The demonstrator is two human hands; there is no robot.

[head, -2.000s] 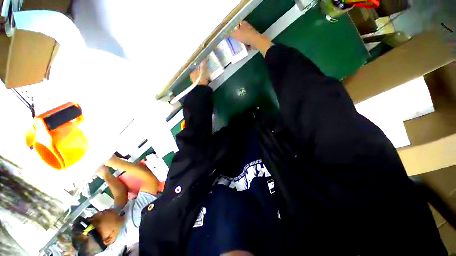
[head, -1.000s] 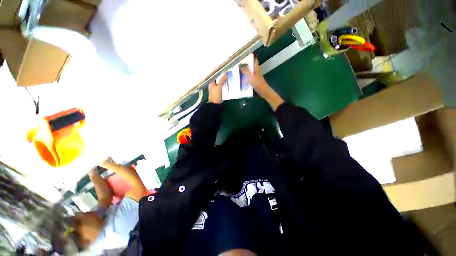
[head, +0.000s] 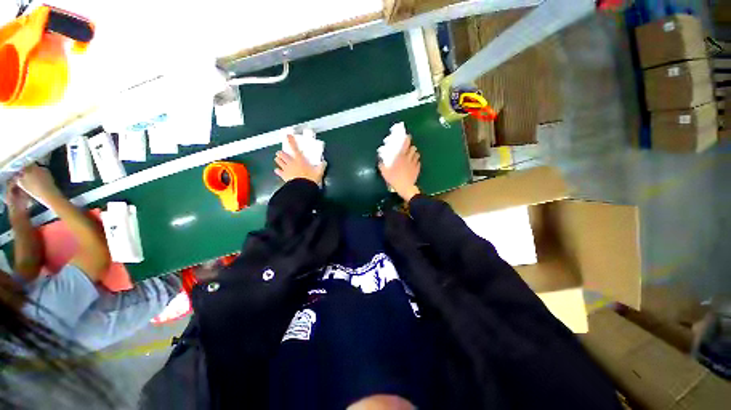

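Observation:
My left hand (head: 298, 166) is on a small group of white retail boxes (head: 309, 146) on the green work surface (head: 268, 182), near the side rail (head: 341, 118). My right hand (head: 403, 166) holds another small group of white retail boxes (head: 392, 145) further right over the same surface. The two groups are apart and their ends look uneven. The exact number of boxes in each is too small to tell.
An orange tape dispenser (head: 228, 186) stands left of my hands. White boxes (head: 106, 156) lie beyond the rail. Another person (head: 68, 216) works at far left. An open shipping carton (head: 589, 240) is at right. Scissors (head: 476, 105) hang at the bench-end post.
My hands were close together at the boxes under the shelf edge; now they are apart, each with its own group. The view has turned, showing more bench, floor and carton.

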